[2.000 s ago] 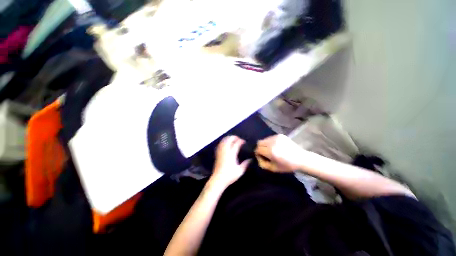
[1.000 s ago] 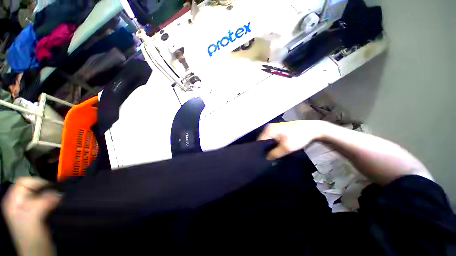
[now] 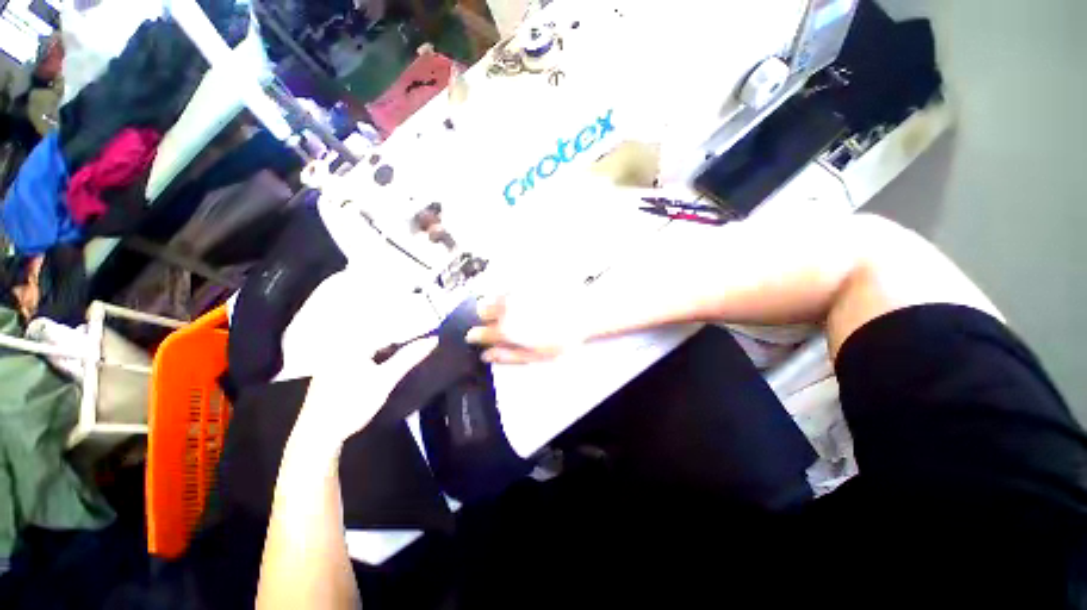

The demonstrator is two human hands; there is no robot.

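A large black garment panel (image 3: 691, 417) lies over the front edge of the white machine table and onto the lap, with another part left of my left hand. A black crescent piece (image 3: 467, 423) with a tiny pale print lies on the table. My left hand (image 3: 358, 379) is at the cloth, just below the presser foot (image 3: 459, 269). My right hand (image 3: 513, 331) has its fingertips on the crescent's upper end, close to the needle area. Overexposure washes out both hands, so the exact grip of the left fingers is hard to see.
The white sewing machine (image 3: 560, 155) with blue lettering stands ahead. Dark and red snips (image 3: 685, 212) lie near a black tray (image 3: 769, 155) at right. An orange basket (image 3: 188, 441) with black pieces over it is at left; a pale wall is at far right.
The panel stretched between my hands has been lowered onto the table edge. My left hand has moved right and up, my right hand left, and both are now near the needle area.
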